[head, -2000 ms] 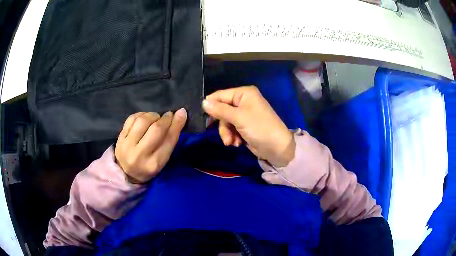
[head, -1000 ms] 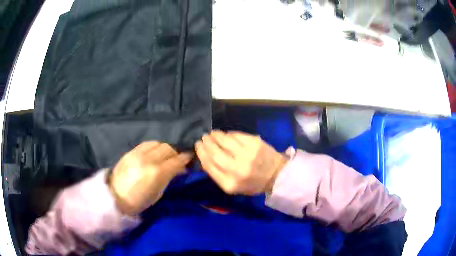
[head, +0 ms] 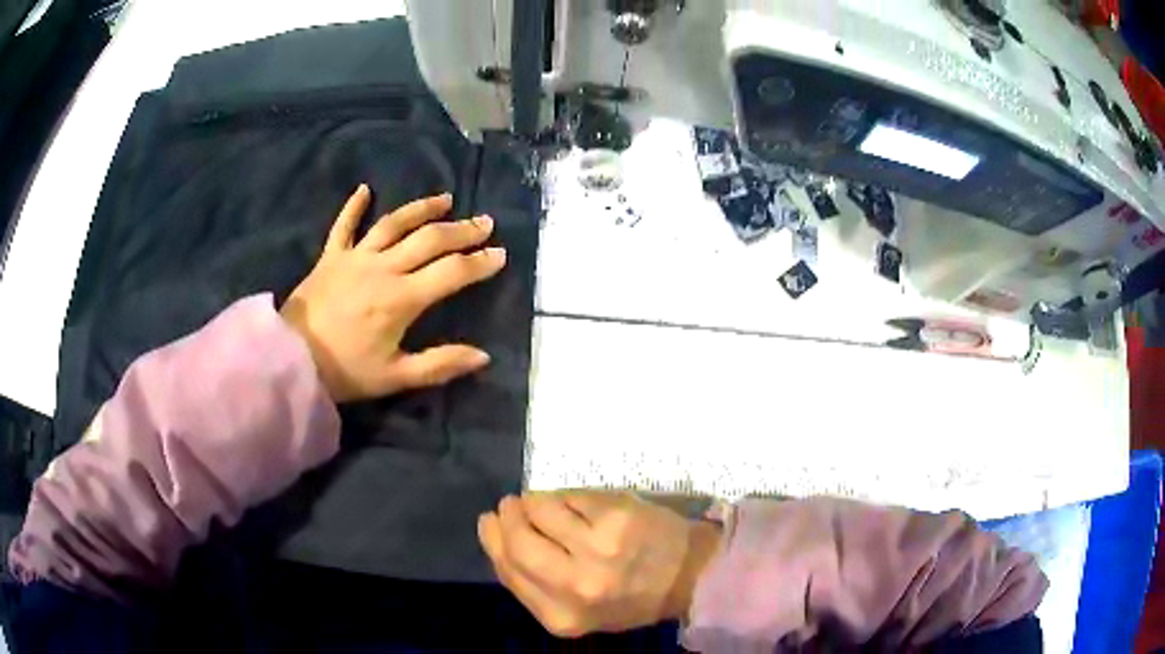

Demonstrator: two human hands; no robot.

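The black bag panel (head: pixel 256 230) lies on the white machine table, its right edge running up to the presser foot (head: pixel 534 156) of the white sewing machine (head: pixel 466 51). Its near end hangs over the table's front edge. My left hand (head: pixel 396 294) lies flat on the panel with fingers spread, holding nothing. My right hand (head: pixel 588 556) is at the table's front edge, fingers curled on the panel's lower right edge; the fingertips' hold is partly hidden.
Loose woven labels (head: pixel 754 205) lie right of the needle. Thread snips (head: pixel 952 337) lie at the right. A lit control panel (head: pixel 917 151) is on the machine head. The ruler edge (head: pixel 767 479) runs along the front. A blue bin (head: pixel 1124 549) is at the lower right.
The view has shifted up to the machine. The panel now lies farther onto the table, by the presser foot. My left hand has moved from the near edge and spread flat on it.
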